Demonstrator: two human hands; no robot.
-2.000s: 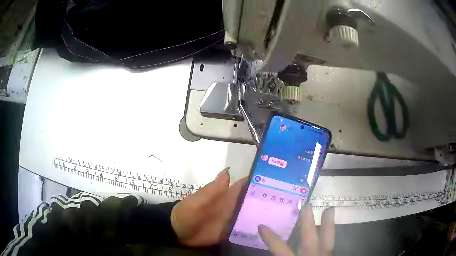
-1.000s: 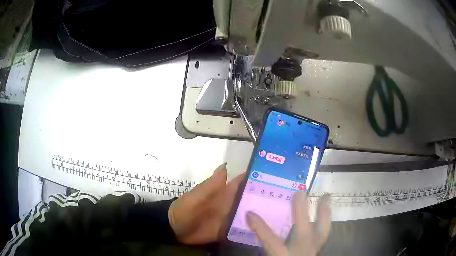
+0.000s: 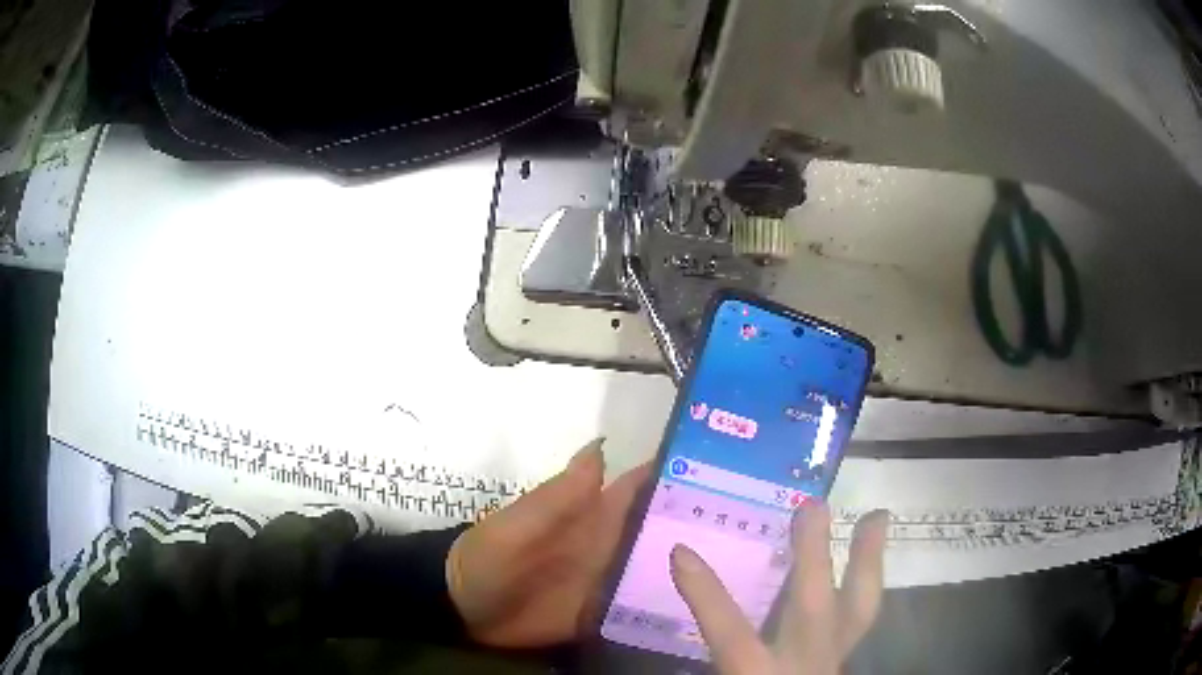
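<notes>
A smartphone [image 3: 751,455] with a blue and pink screen is held tilted over the front edge of the machine table. My left hand [image 3: 547,560] holds it from the left and below; part of that hand is hidden behind the phone. My right hand [image 3: 791,600] is over the lower right of the screen with its fingers apart, one finger over the pink part. It grips nothing, and it is cut off by the bottom edge.
The sewing machine head [image 3: 817,92] is above the phone, with the presser foot area [image 3: 630,211] at its left. Dark cloth [image 3: 356,79] with a pale stitch line lies at the back left. Green-handled scissors [image 3: 1026,284] lie on the bed at right. Ruler markings run along the table [image 3: 264,303].
The fingers of my right hand have shifted slightly over the screen. My left hand and the phone stay in nearly the same place.
</notes>
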